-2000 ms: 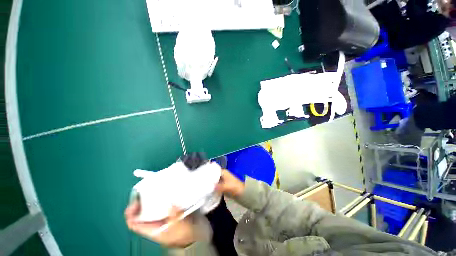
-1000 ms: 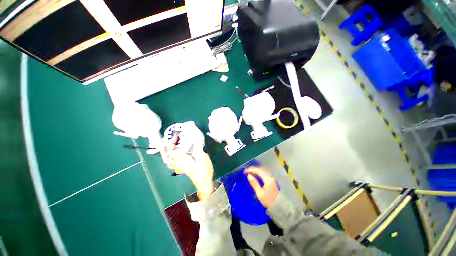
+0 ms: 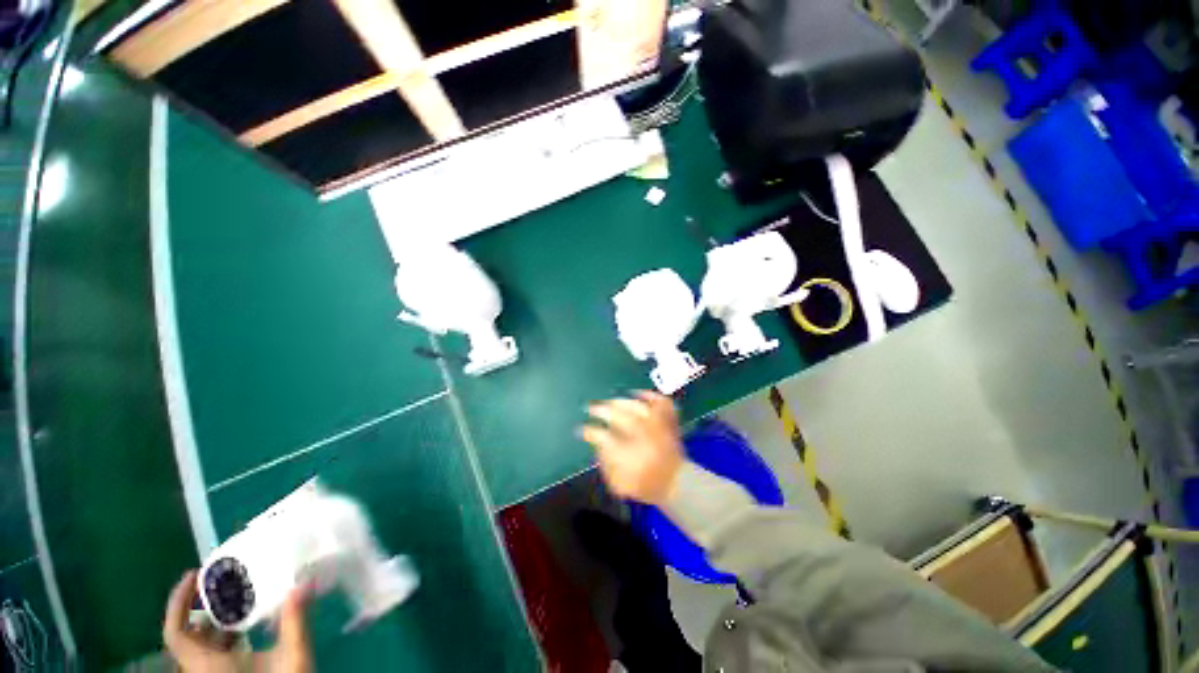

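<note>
My left hand [image 3: 237,638] is at the bottom left, shut on a white security camera [image 3: 309,552]. Its round dark lens face points to the lower left and its bracket to the right. My right hand [image 3: 638,444] is over the bench's front edge, empty, fingers apart and slightly blurred. Two white cameras stand side by side right of centre, one [image 3: 655,316] above my right hand and another [image 3: 747,276] beside the tape. A further white camera [image 3: 450,292] stands alone below the keyboard, its bracket toward the lower right.
A white keyboard [image 3: 513,178] lies below the wood-framed monitor [image 3: 434,66]. A black label printer [image 3: 809,92] with a white label strip [image 3: 857,243] stands at the right. A yellow tape roll [image 3: 823,306] lies on a black mat. A blue stool [image 3: 717,506] is under the bench edge.
The camera near my left hand has moved from the bench's middle to the lower left, held in that hand. My right hand has moved up and left, over the bench edge. The view has shifted.
</note>
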